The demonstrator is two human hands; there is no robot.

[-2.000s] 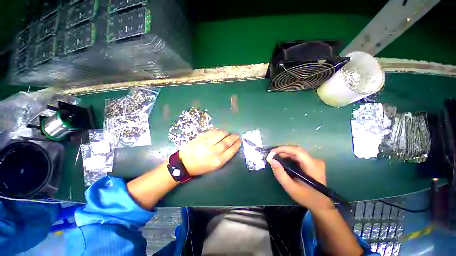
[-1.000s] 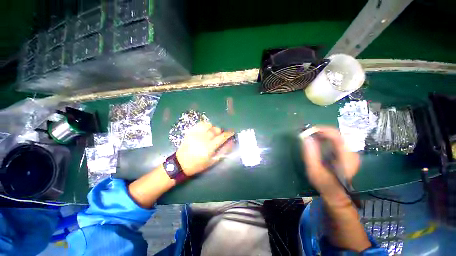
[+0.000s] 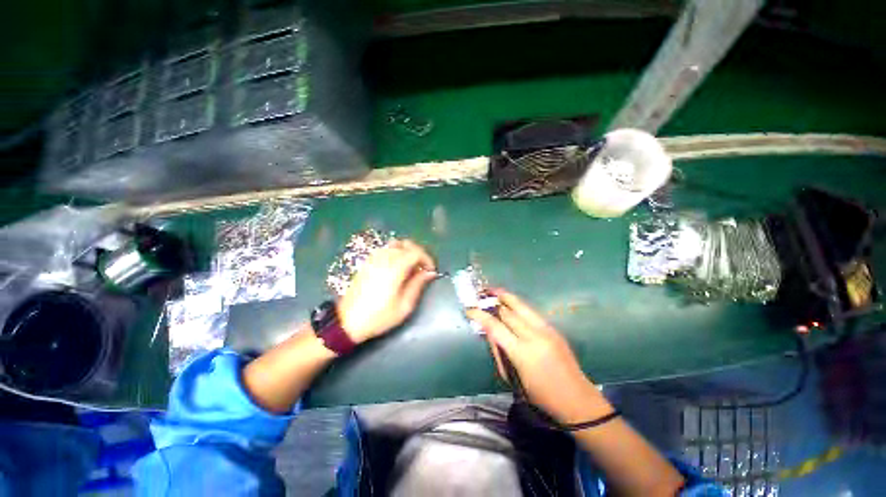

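Observation:
The small bright circuit board [image 3: 468, 287] lies on the green mat between my hands. My right hand [image 3: 539, 354] is closed around the black soldering iron, mostly hidden by the fingers. The iron's pale collar [image 3: 489, 304] shows at the board's lower right edge; its tip is too blurred to tell. My left hand [image 3: 381, 294], with a dark red wrist band, has its fingertips pinched left of the board. A tiny thin dark component [image 3: 443, 276] shows at them. The pile of small components [image 3: 359, 254] lies behind my left hand, partly covered by it.
Zip bags [image 3: 257, 254], a solder spool [image 3: 136, 264] and a round black fan [image 3: 53, 338] are at left. A fume fan [image 3: 542, 160] and white tub [image 3: 622, 175] stand at back. Stacked boards [image 3: 656, 248] and a black stand [image 3: 826, 257] are at right.
My right hand moved away to the right with the iron, then came back to the board. My left fingertips have drawn together beside the board. The view has shifted.

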